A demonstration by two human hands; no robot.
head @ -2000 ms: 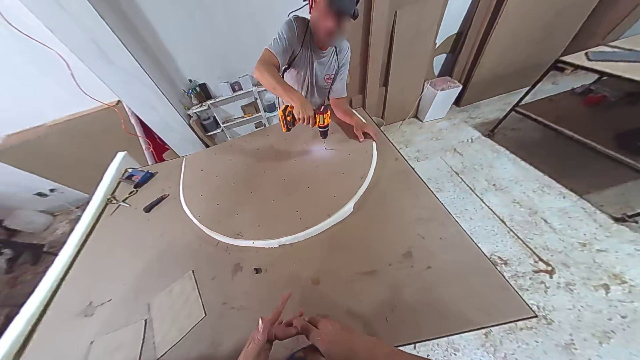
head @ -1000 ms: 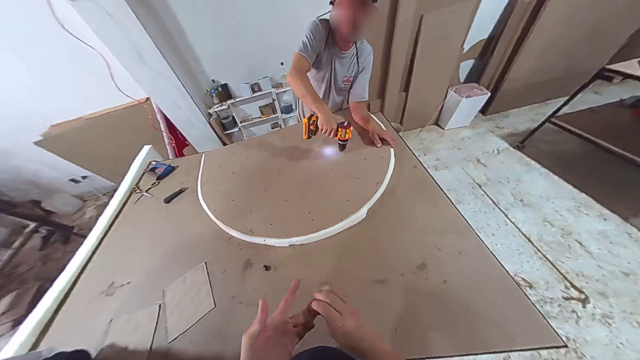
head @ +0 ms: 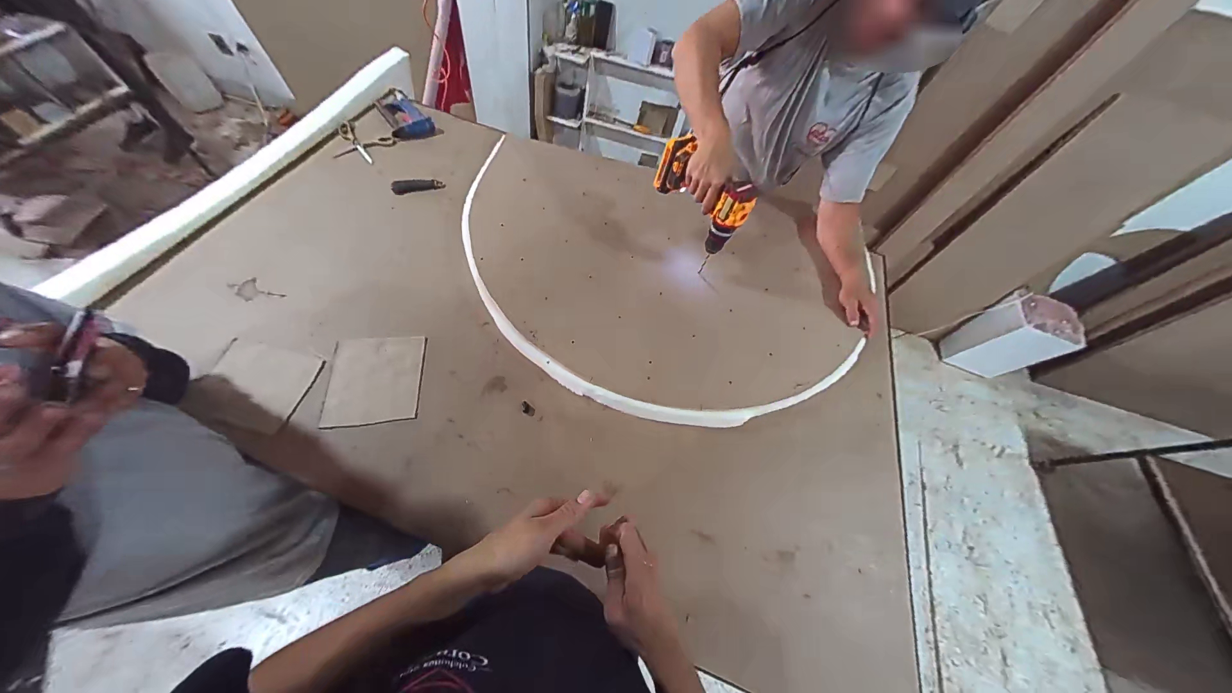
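My left hand [head: 539,534] and my right hand [head: 630,577] meet at the near edge of the brown board table [head: 808,500], fingers touching; no object shows between them, though the inner fingers are partly hidden. Beyond them a white curved strip [head: 674,414] lies on the board in a wide arc. Inside the arc are small dark holes. Across the table a co-worker holds an orange and black cordless drill [head: 731,207], its bit pointing down at the board, the other hand at the arc's right end. A small dark piece [head: 527,409] lies between my hands and the arc.
Two square board pieces [head: 375,382] lie at the left. Scissors [head: 363,142], a blue-handled tool [head: 409,115] and a black-handled tool [head: 418,186] are at the far left. Another person sits close on my left, something at their hands. A white foam-like strip [head: 231,183] runs along the left edge.
The view has swung left, bringing in the person beside me. My hands stay close together while their fingers have shifted. The co-worker's drill remains over the board inside the arc.
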